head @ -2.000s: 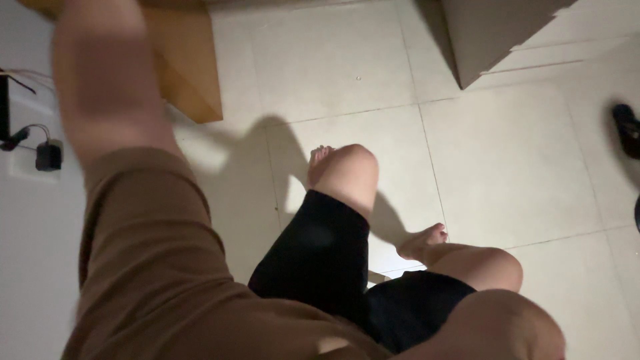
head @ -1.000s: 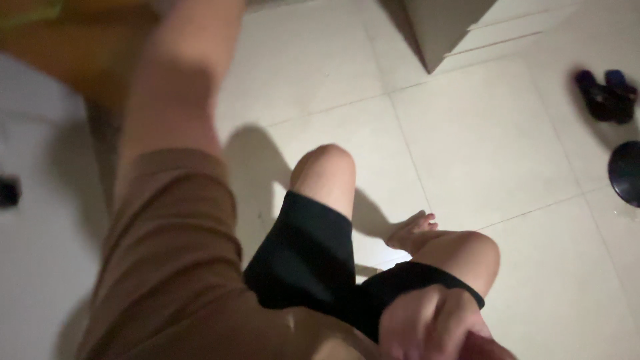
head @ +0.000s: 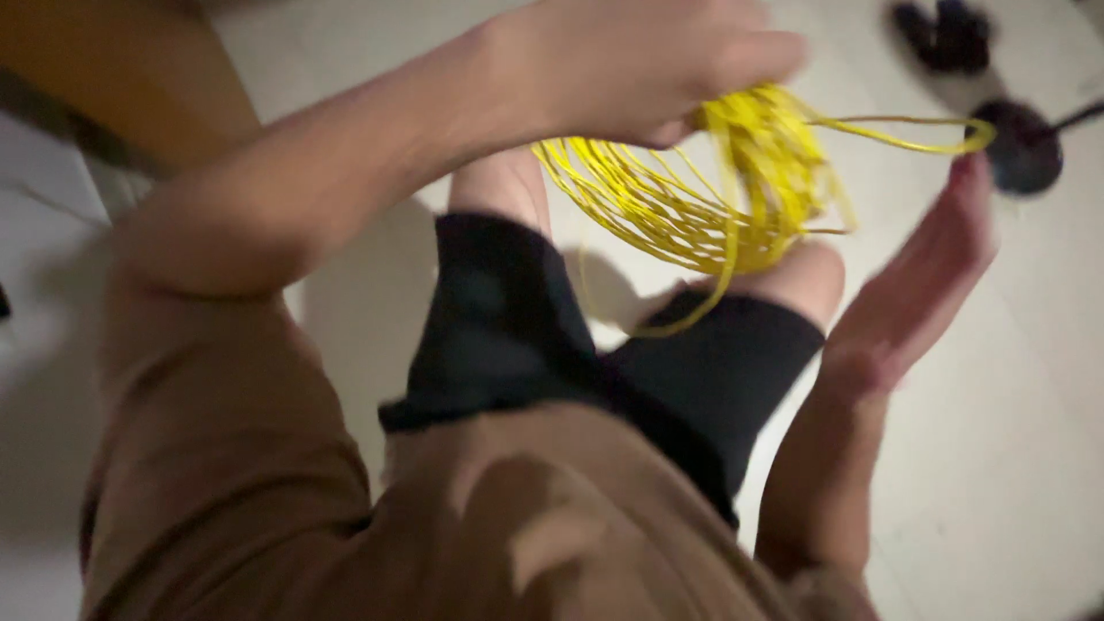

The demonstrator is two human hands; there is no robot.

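Observation:
A coiled yellow cable (head: pixel 768 172) hangs above my knees, bundled at its right side. My left hand (head: pixel 681 69) is closed on the top of the coil. Off to the right, my right hand (head: pixel 936 250) is raised with its fingertips at a long loop of the cable. Motion blur hides whether those fingers pinch the loop or only touch it. A thinner strand curves down over my black shorts (head: pixel 509 319).
Pale floor tiles (head: pixel 992 431) lie beneath me. Dark footwear (head: pixel 940 34) and a round dark base (head: pixel 1022 147) with a rod are at the upper right. A brown wooden piece of furniture (head: pixel 129 69) stands at the upper left.
The yellow cable has come into view in my left hand, which was out of frame at the top before. My right hand has moved from near my lap up to the right.

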